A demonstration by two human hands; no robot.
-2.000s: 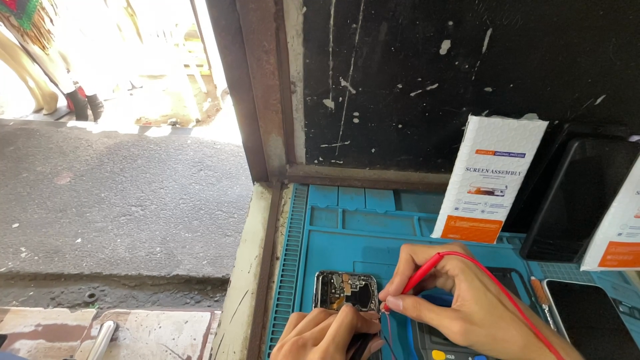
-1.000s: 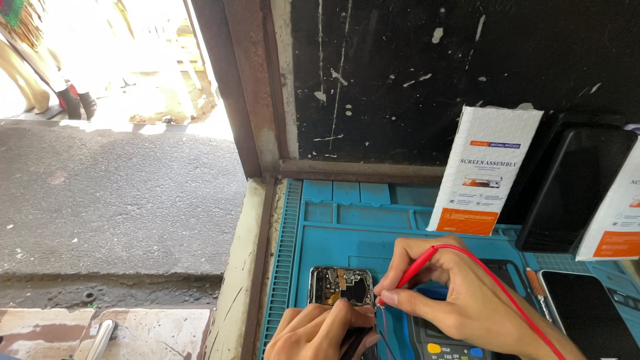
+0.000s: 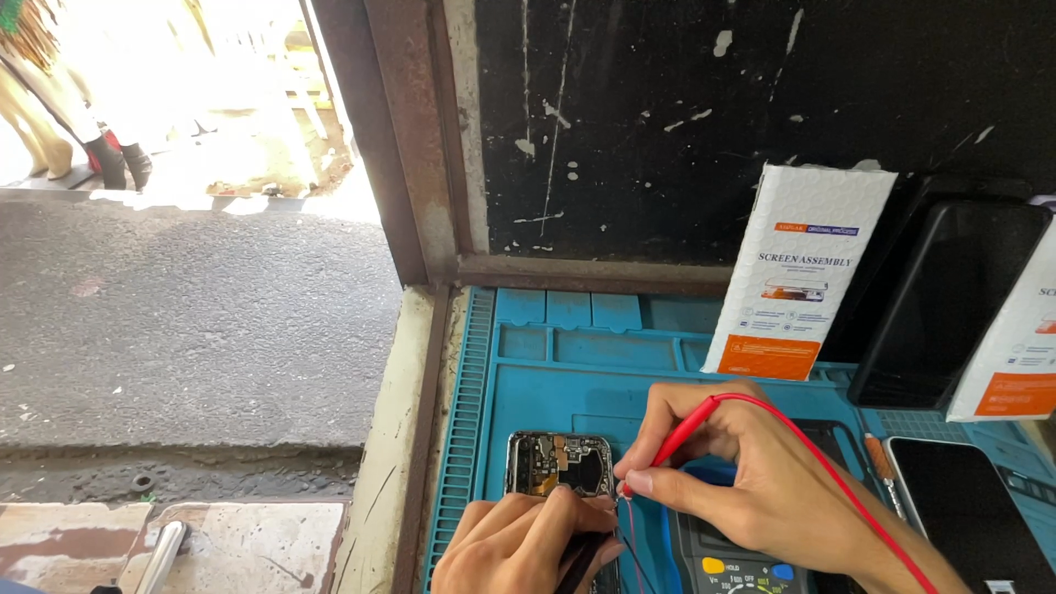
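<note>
An opened smartphone (image 3: 563, 462) with its inner parts bare lies on a blue silicone repair mat (image 3: 553, 396). My left hand (image 3: 528, 540) rests over its lower part, fingers pinched around a dark, slender item that is mostly hidden. A red multimeter probe (image 3: 689, 431) is held by my right hand (image 3: 726, 478), its lower end at the phone's right edge beside my left fingertips. Thin wires (image 3: 632, 536) hang just below that point. Under my right hand lies a multimeter (image 3: 726, 557) with a blue rim, partly covered.
A white screen-assembly box (image 3: 796, 272) and a dark phone or screen panel (image 3: 949, 305) lean at the back. Right of the multimeter are a screwdriver (image 3: 881, 462) and another phone (image 3: 957, 503). A metal door frame (image 3: 421, 165) borders the mat's left side.
Both hands have stayed close together at the phone's right edge, the right one still holding the red probe. The view has shifted slightly.
</note>
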